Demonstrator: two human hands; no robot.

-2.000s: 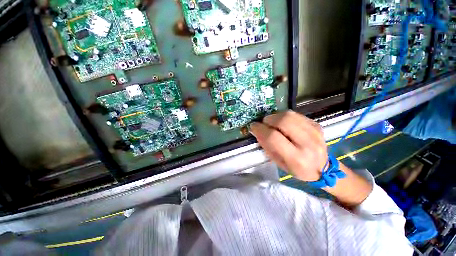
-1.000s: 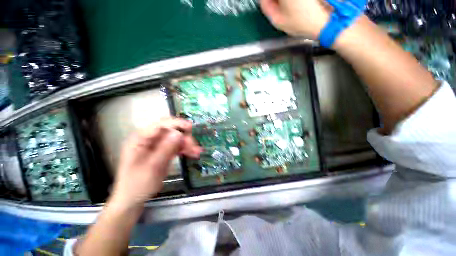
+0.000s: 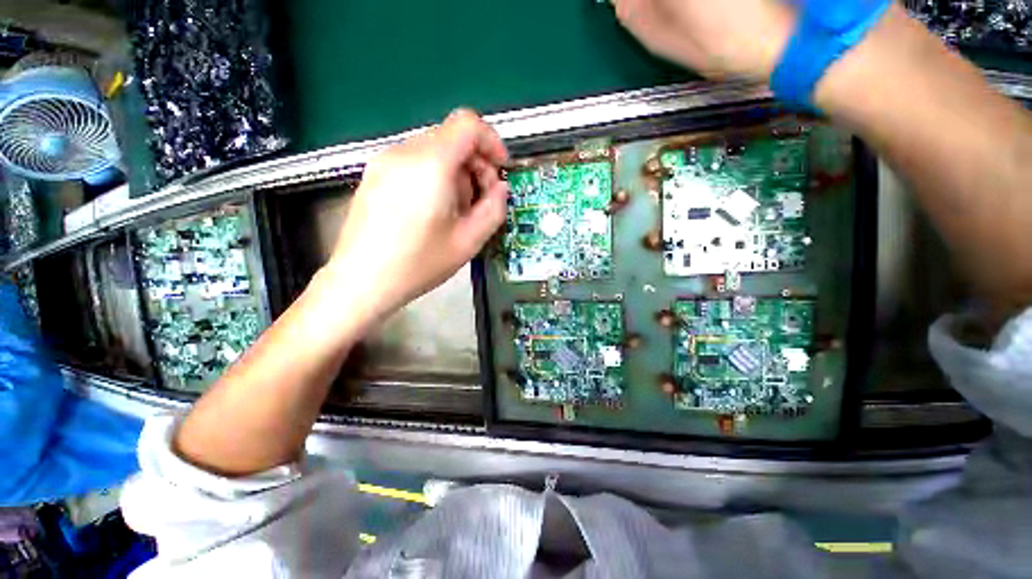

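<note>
A carrier [image 3: 647, 283] in front of me holds several green circuit boards; the upper left board [image 3: 560, 221] and upper right board [image 3: 738, 209] have bright pale areas. My left hand [image 3: 424, 209] is at the upper left board's left edge, its fingers curled with the tips close together; whether they pinch a small part cannot be told. My right hand [image 3: 713, 36] is over the green bench beyond the rail, fingertips cut off by the top edge. A blue wrist strap [image 3: 832, 45] is around my right wrist.
Conveyor rails [image 3: 634, 107] run along both sides of the carrier. Another carrier with boards [image 3: 204, 300] lies left, past a metal gap [image 3: 424, 334]. A dark parts pile [image 3: 204, 91] and a blue fan [image 3: 54, 130] are upper left. A blue sleeve [image 3: 57, 418] shows at far left.
The view has swung from the near rail towards the bench. My left hand has come in and moved up to the upper left board. My right hand has left the lower right board for the bench.
</note>
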